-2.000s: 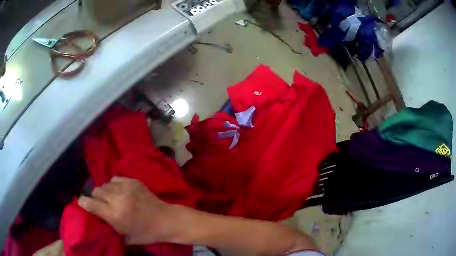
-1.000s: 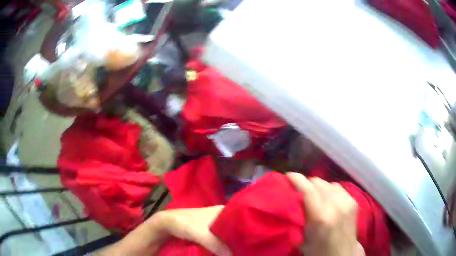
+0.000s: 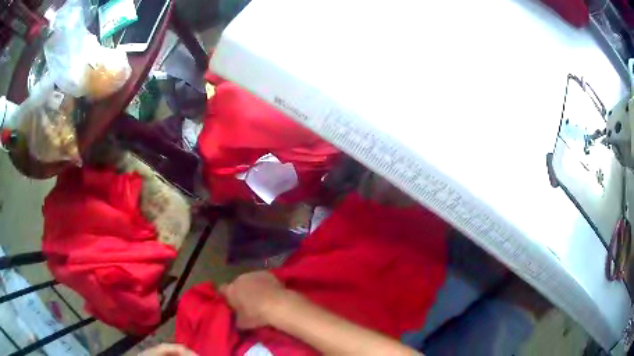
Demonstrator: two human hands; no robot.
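A red fabric piece (image 3: 375, 261) lies spread across my lap area, below the table's front edge, and runs left to a bunched end. My right hand (image 3: 258, 299) is closed on that bunched end, its forearm crossing from the lower right. My left hand (image 3: 167, 350) is cut off by the bottom edge; only a small part shows beside the red cloth, and its grip is hidden. The white machine table (image 3: 417, 90) has a printed ruler along its front edge. The sewing machine head (image 3: 621, 132) shows partly at the right edge.
Scissors (image 3: 618, 249) lie at the table's right end. A red bundle (image 3: 104, 243) sits at left by a black metal rack (image 3: 52, 284). Another red heap (image 3: 250, 125) with a pale scrap is beside the table corner. A dark red chair (image 3: 132, 83) holds plastic bags and a phone-like object.
The view has steadied and the table fills more of it. My right hand has moved left with the cloth, which is now more spread out. My left hand has dropped to the bottom edge.
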